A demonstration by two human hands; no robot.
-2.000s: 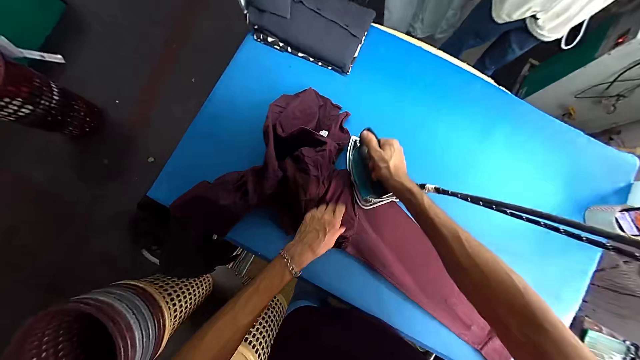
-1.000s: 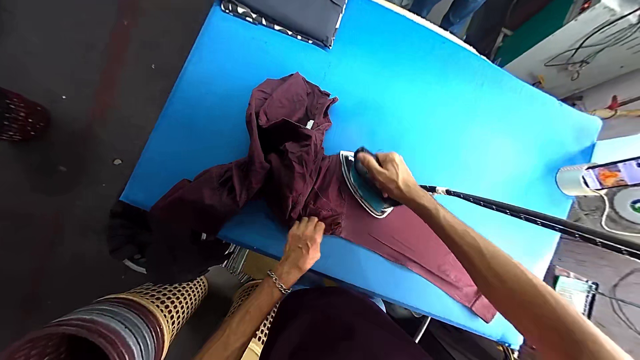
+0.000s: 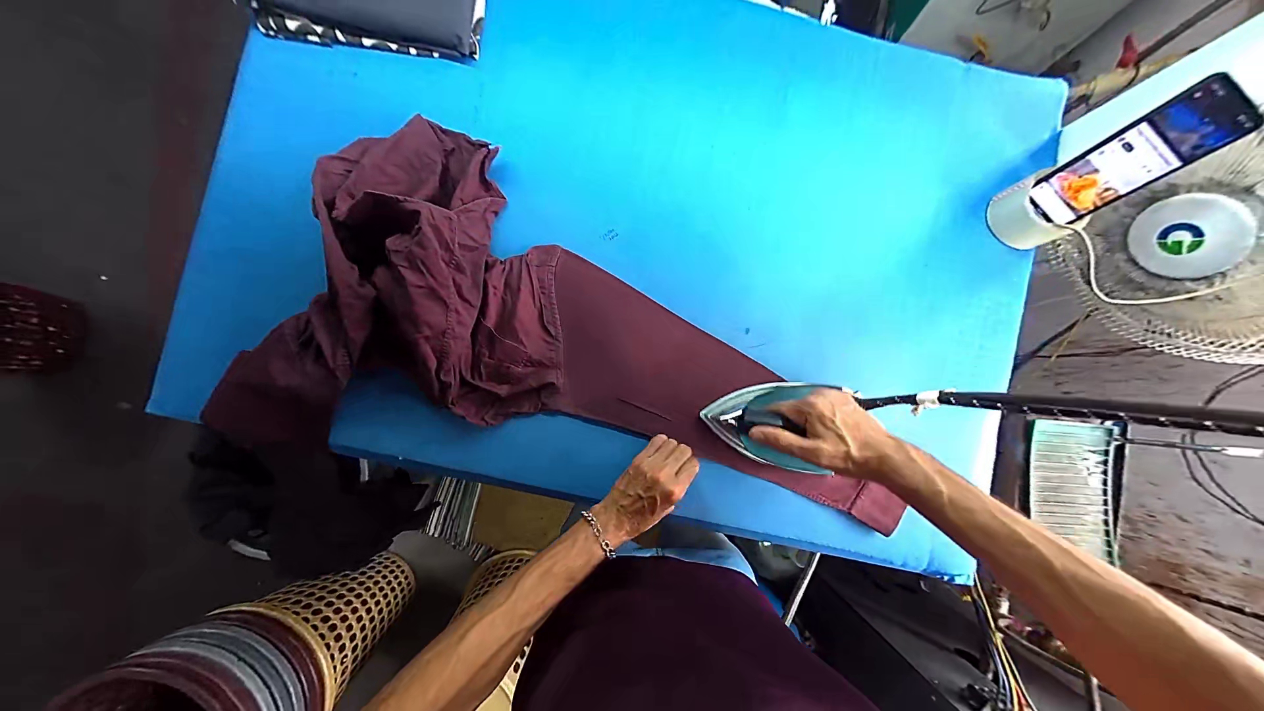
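Observation:
A maroon garment (image 3: 632, 346) lies on a blue padded ironing table (image 3: 711, 197). One long leg or sleeve is spread flat toward the lower right, while the rest is bunched up at the left and partly hangs over the edge. My right hand (image 3: 825, 430) grips the handle of a clothes iron (image 3: 765, 425), whose sole rests on the flat part near its hemmed end. At the near edge of the cloth, my left hand (image 3: 654, 484) has curled fingers touching or pinching the fabric; the fingertips are hidden. A bracelet is on the left wrist.
Folded dark cloth (image 3: 370, 25) lies at the table's far left corner. A black cord (image 3: 1066, 407) runs right from the iron. Past the right edge are a smartphone (image 3: 1150, 148) on a white holder and a fan (image 3: 1190, 237). Perforated baskets (image 3: 341, 612) stand below left.
The iron and my right hand have moved right along the flat cloth toward its hem. My left hand has left the bunched part and is farther right at the near edge.

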